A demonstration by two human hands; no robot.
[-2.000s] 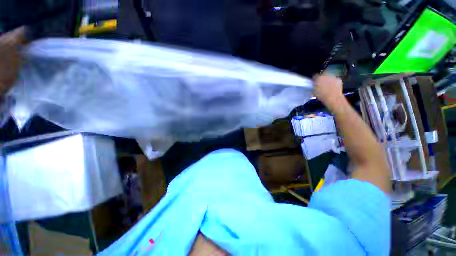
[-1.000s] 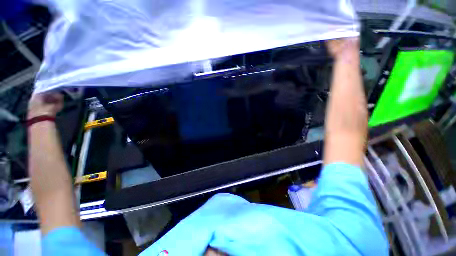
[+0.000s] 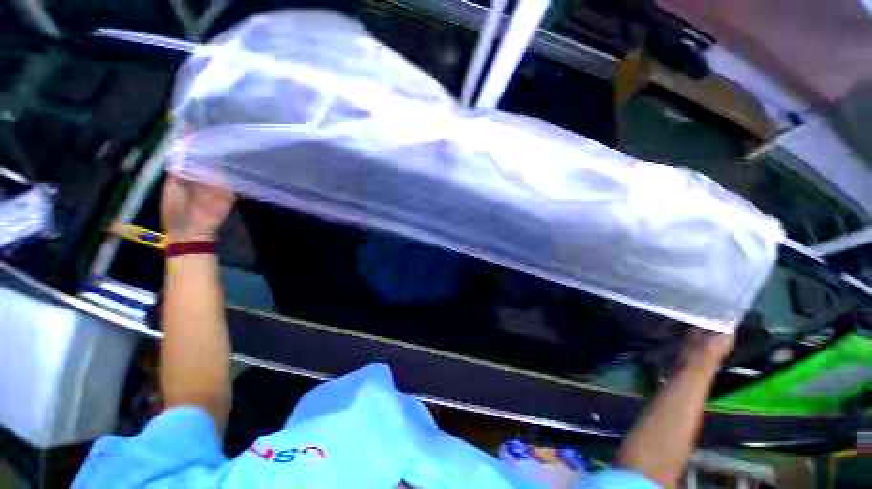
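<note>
The protective bag is a milky, partly clear sheet stretched between my two hands. It lies over the far part of a black television set, whose near part shows bare and dark. My left hand grips the bag's near left corner. My right hand grips its near right corner, blurred. My fingertips are partly hidden by the bag. The set lies on a black padded pallet fixture whose near edge runs along in front of me.
A white bag stack stands at the lower left. A set with a green screen lies at the right. A yellow piece shows beside my left wrist. Metal posts rise beyond the set.
The bag was swung out sideways, then held high above the bare set. It has now come down over the set's far part, with both hands still on its edge.
</note>
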